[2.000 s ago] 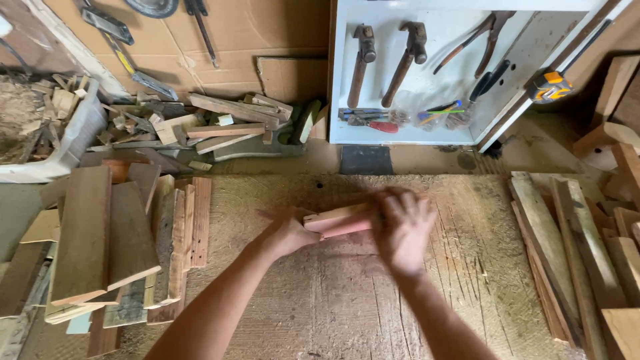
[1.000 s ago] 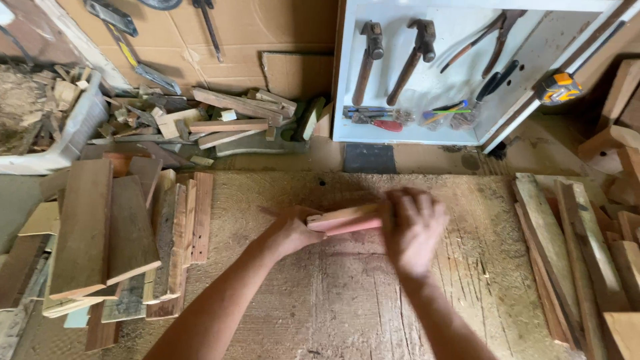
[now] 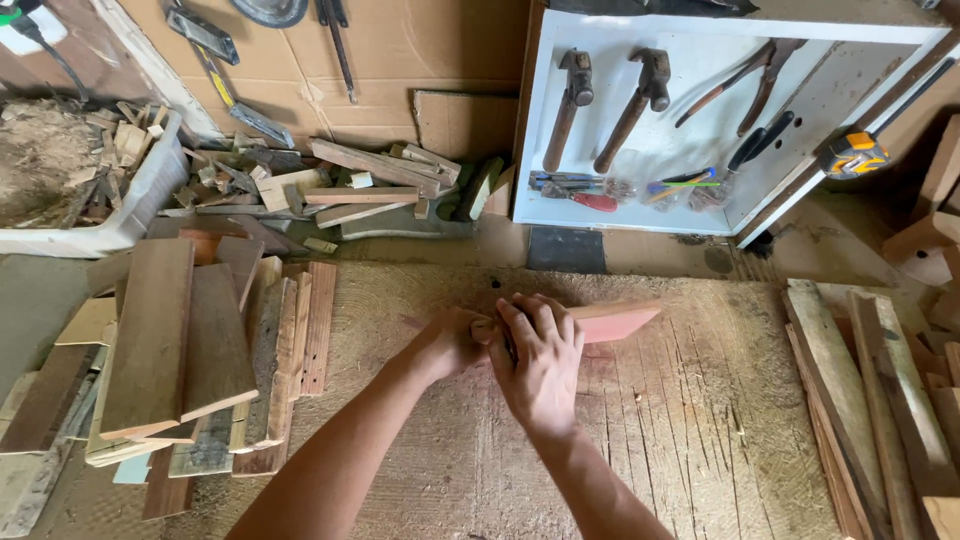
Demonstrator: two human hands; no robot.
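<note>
A small wooden board [image 3: 619,322] with a reddish face is tilted on edge above the rough wooden work surface [image 3: 480,450]. My left hand [image 3: 454,341] grips its left end, where a bit of wood shows between the fingers. Over the left and middle part of the board lies my right hand [image 3: 536,337], fingers bent over its upper edge and close against my left hand. The board's right end sticks out past my right hand. What lies under the right palm is hidden.
Stacked boards [image 3: 150,337] lie at the left, more wood strips [image 3: 862,390] at the right. Behind are offcuts [image 3: 375,176], a white bin [image 3: 142,214] of scraps, and a white cabinet [image 3: 529,150] with hammers [image 3: 637,105] and pincers [image 3: 765,75]. A tape measure [image 3: 856,155] hangs at its side.
My right hand has moved left along the board, from its right end to beside my left hand. The board's right end, covered before, now shows.
</note>
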